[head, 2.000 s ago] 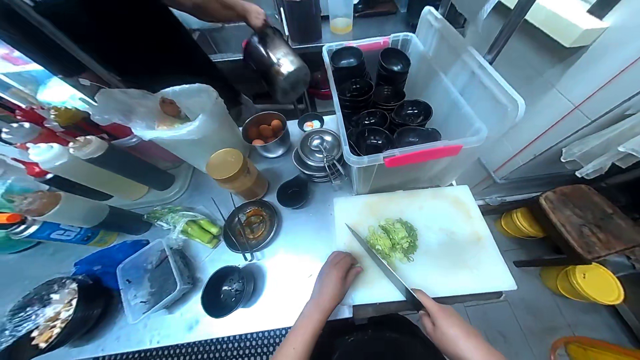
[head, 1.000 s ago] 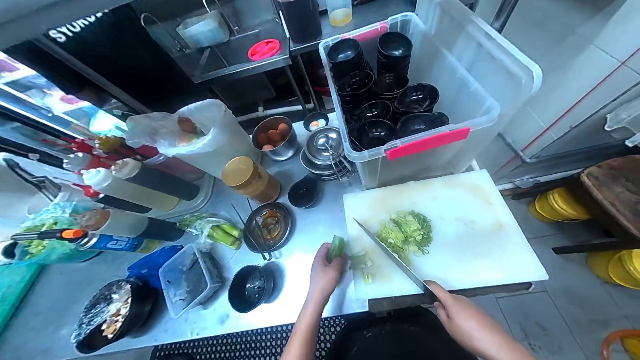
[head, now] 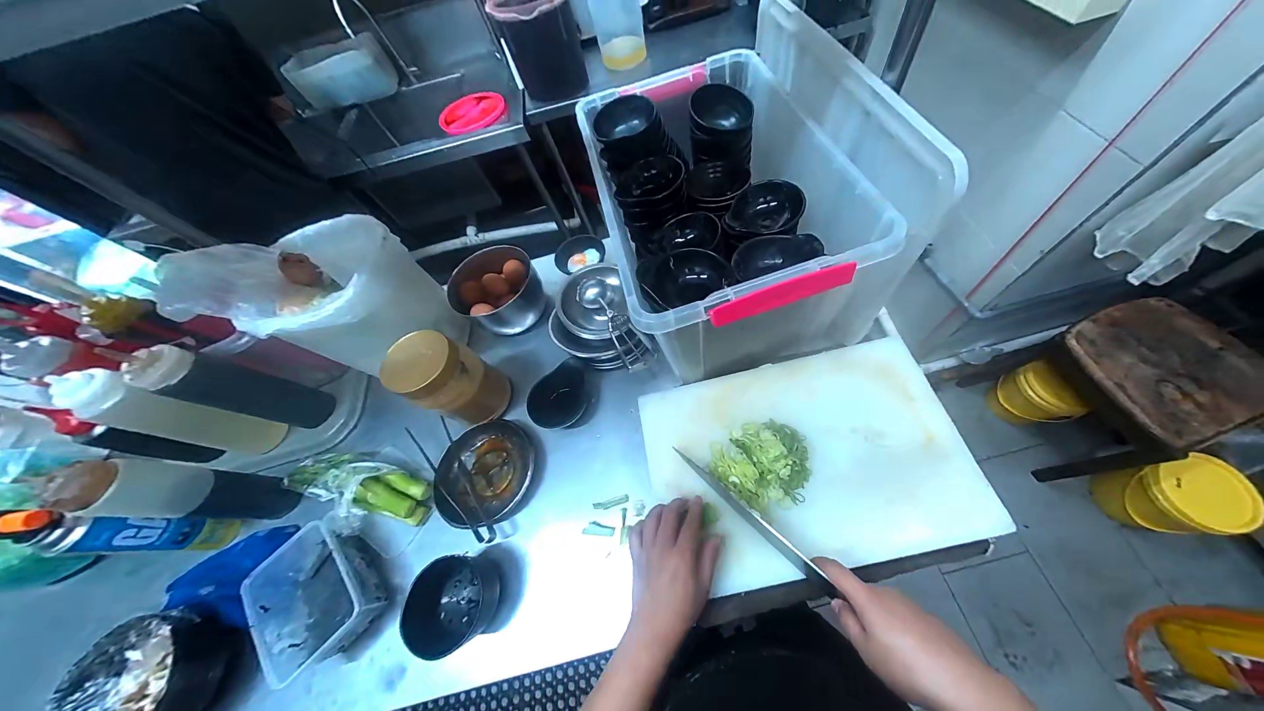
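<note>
My right hand (head: 869, 612) grips the handle of a kitchen knife (head: 755, 523), whose blade slants up and left over a white cutting board (head: 918, 454). Against the blade's far right side lies a pile of finely sliced green vegetable (head: 765, 462). My left hand (head: 676, 553) rests fingers down at the board's left edge, left of the blade, with a bit of green showing beside its fingertips; most of what lies beneath is hidden. Several thin green scraps (head: 610, 502) lie on the steel counter just left of that hand.
Behind the board stands a clear plastic bin (head: 829, 306) of stacked black bowls. To the left are a black dish with sauce (head: 528, 474), a black cup (head: 444, 617), a lidded jar (head: 444, 375), a pot of eggs (head: 509, 296) and squeeze bottles (head: 178, 410). A person in dark clothing stands beyond.
My left hand held a green piece above the board's left side one second ago; now it is lowered onto the board's edge. Scraps now lie on the counter beside it.
</note>
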